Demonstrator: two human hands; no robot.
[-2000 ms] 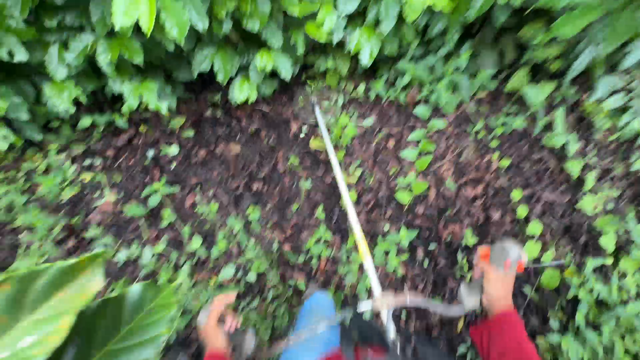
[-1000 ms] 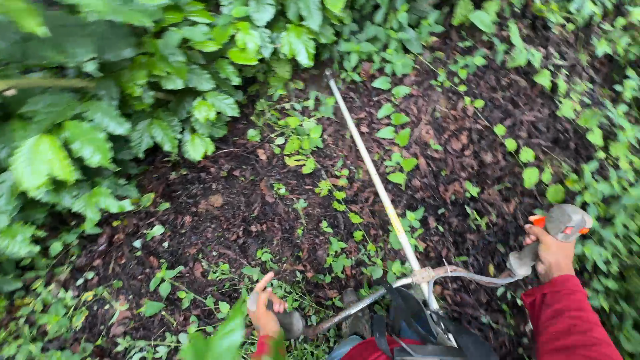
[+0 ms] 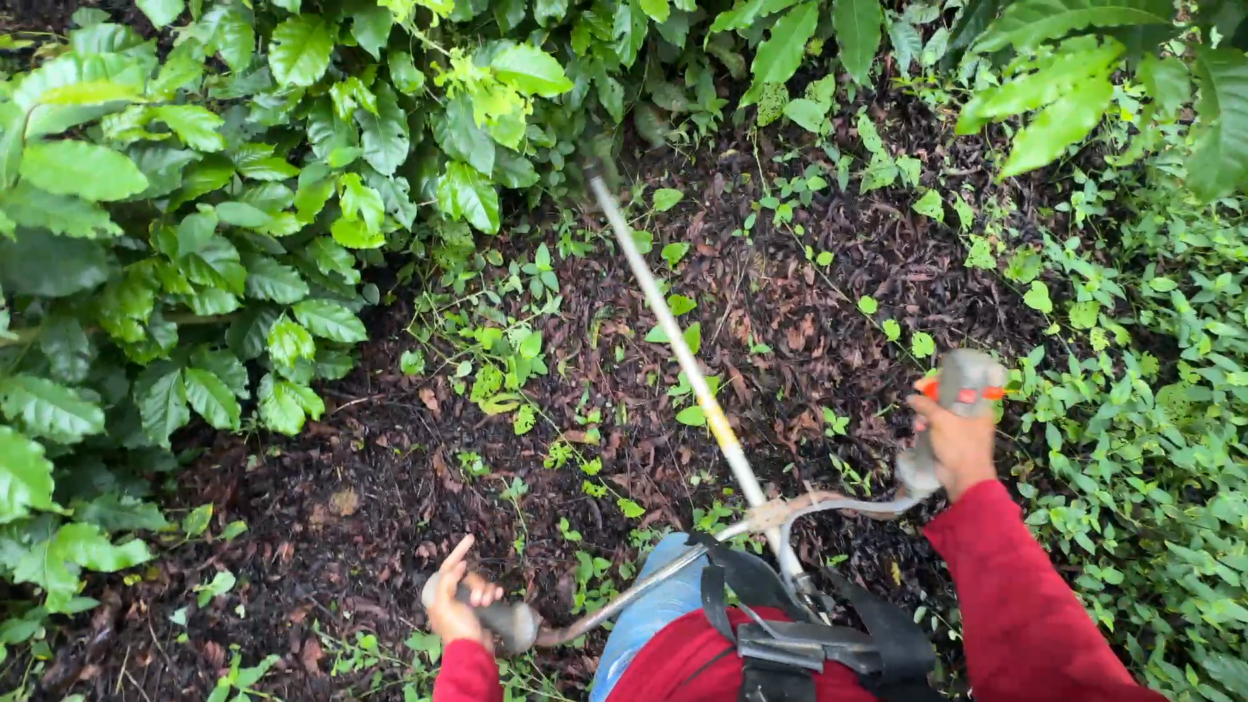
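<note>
A brush cutter's long metal shaft (image 3: 673,327) runs from my waist up to the foliage at the top centre, where its far end is hidden or blurred. Its bent handlebar (image 3: 639,588) crosses the shaft at a clamp. At the lower left, my left hand (image 3: 458,595) wraps the grey left handle grip (image 3: 507,624), its index finger pointing out. My right hand (image 3: 955,434) holds the grey throttle grip (image 3: 970,375) with orange parts, at the right end of the bar. A black harness (image 3: 819,643) with a buckle lies over my red shirt.
Glossy leafy bushes (image 3: 234,263) fill the left side and top. Low green weeds (image 3: 1150,409) cover the right side. Dark leaf litter (image 3: 390,526) with small scattered plants lies between them. A leafy branch (image 3: 1063,88) hangs in at the upper right.
The shaft's far end now reaches the bush leaves and slants more to the left than before. Both hands stay on the handlebar grips. The view has shifted.
</note>
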